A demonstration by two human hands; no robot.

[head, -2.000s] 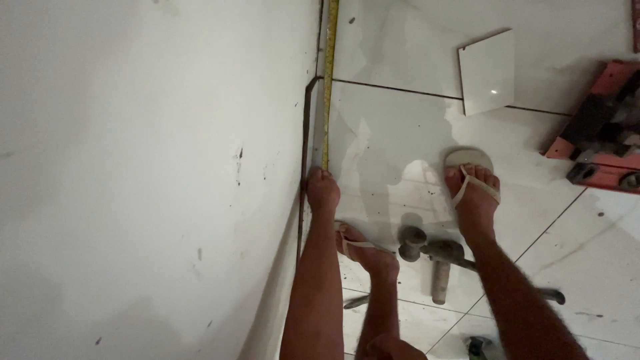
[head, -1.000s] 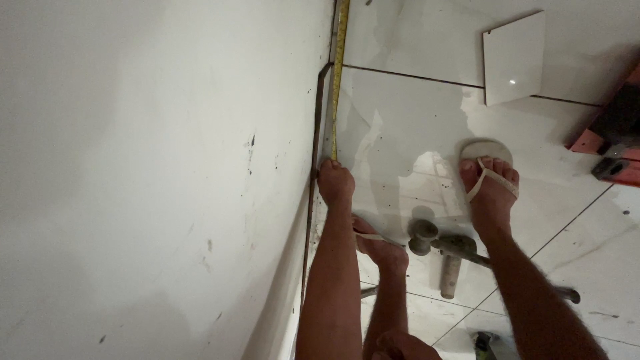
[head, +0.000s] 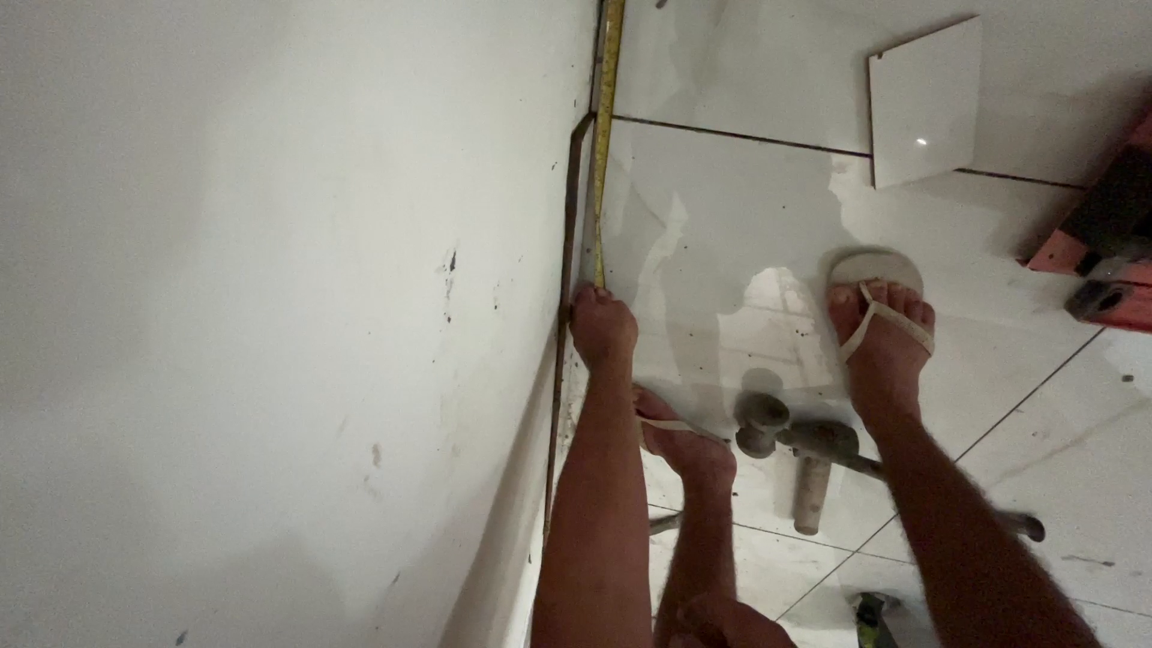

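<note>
My left hand (head: 605, 326) is closed on the lower visible end of a yellow measuring tape (head: 605, 126), low beside the white wall. The tape runs from my fingers up past the top edge of the view, along the dark gap at the foot of the wall. Its far end is out of sight. At the bottom edge, a skin-coloured shape (head: 731, 623) in front of my left leg may be my right hand or a knee; I cannot tell which.
The wall (head: 270, 270) fills the left side. On the tiled floor (head: 729, 198) lie a loose white tile piece (head: 927, 108), a red and black tool (head: 1107, 216), and dark tools with a pale cylindrical part (head: 813, 495) between my sandalled feet (head: 886, 333). A green and black object (head: 871, 621) is lower down.
The view has shifted somewhat. My left hand stays closed at the tape beside the wall; no other plain change shows.
</note>
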